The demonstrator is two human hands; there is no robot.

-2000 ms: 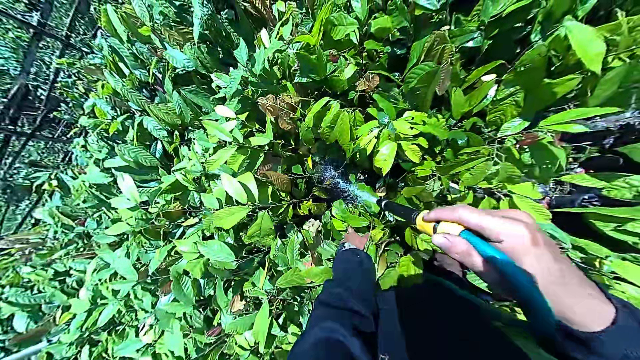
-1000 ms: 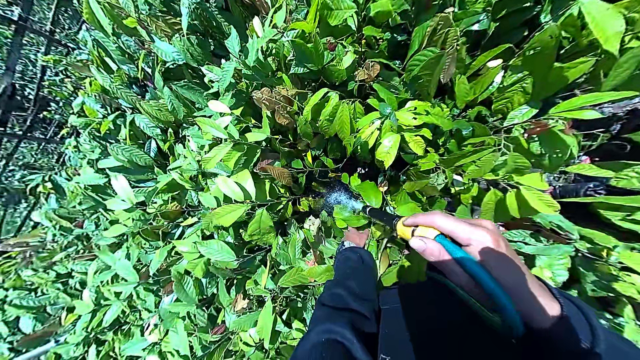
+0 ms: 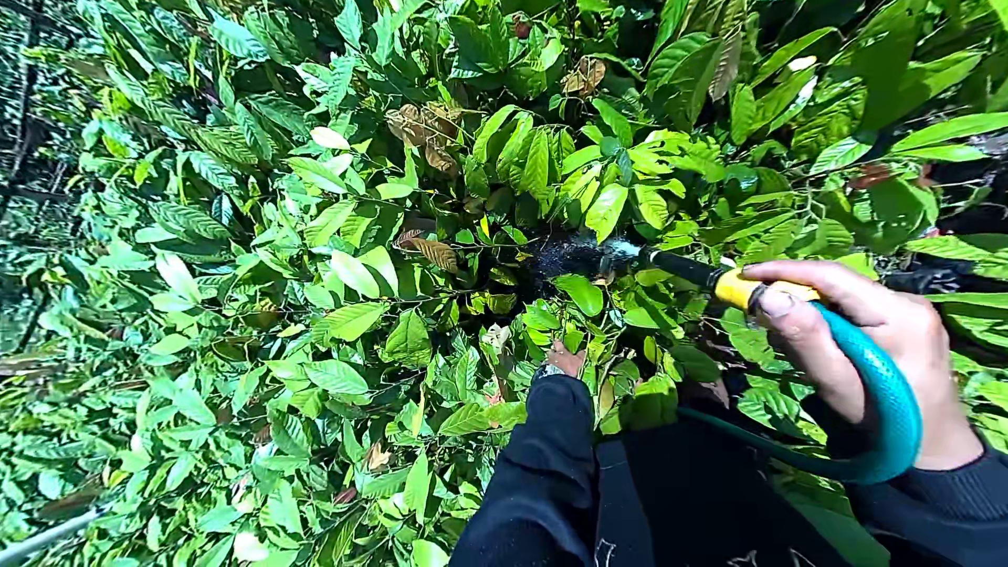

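My right hand [image 3: 874, 339] grips a black and yellow hose nozzle [image 3: 713, 277] at the right, thumb and forefinger on its yellow collar. A teal garden hose [image 3: 886, 409] curves from the nozzle down past the palm and back toward my body. Water [image 3: 594, 250] sprays leftward from the nozzle tip into a dark gap among the leafy green plants [image 3: 583, 295]. My left hand [image 3: 565, 360] reaches into the foliage just below the spray; leaves hide its fingers, so what it touches cannot be told.
Dense leafy plants surround both hands. Dry brown leaves [image 3: 429, 134] hang above the spray. A pale pipe or pole [image 3: 51, 539] shows at the lower left corner, and dark branches [image 3: 24, 118] stand at the upper left. Dark objects, partly hidden, lie behind leaves at the right edge.
The nozzle tip has swung upward in view relative to the leaves since one second ago. The hose now makes a wider loop below my right hand. My left hand stays low in the foliage.
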